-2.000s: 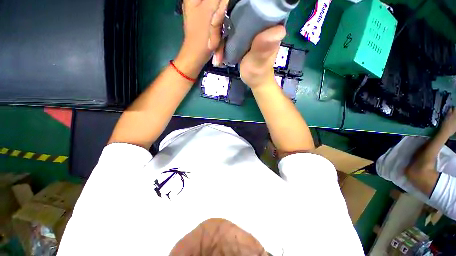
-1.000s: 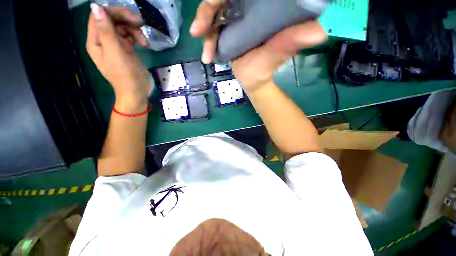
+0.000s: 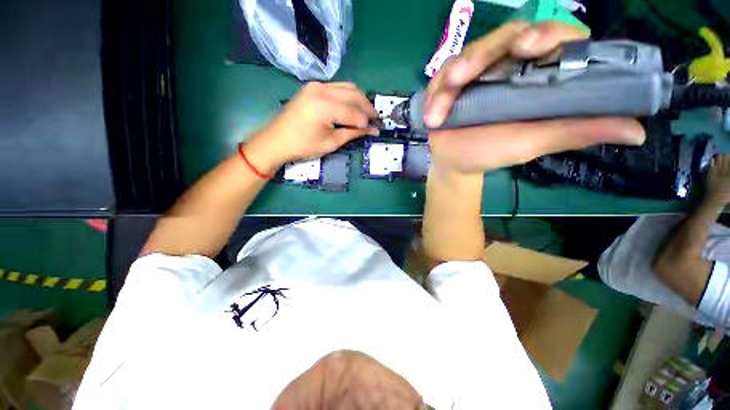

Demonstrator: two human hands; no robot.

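Note:
My right hand (image 3: 512, 104) is closed round the grey electric screwdriver (image 3: 552, 96), which lies nearly level with its tip pointing left. The tip is over a silver metal plate (image 3: 390, 106) in a black housing. My left hand (image 3: 330, 120) is beside the tip with its fingertips bunched; whether they pinch a screw is too small to tell. In the near row, another plate (image 3: 386, 159) sits in a housing (image 3: 418, 161), and one more plate (image 3: 302, 171) sits left of it, with a housing part (image 3: 334, 170) at its right. My left hand covers part of the far row.
A clear plastic bag (image 3: 300, 36) with dark contents lies behind the housings. A white tube (image 3: 452, 36) lies behind the screwdriver. Black trays (image 3: 132, 104) stand at left, a dark parts pile (image 3: 624, 164) at right. Another person's arm (image 3: 690, 232) is at far right. A carton (image 3: 536, 296) stands below the bench edge.
My left hand has moved from the bag to the housings. My right hand has turned the screwdriver level and brought its tip down to a plate.

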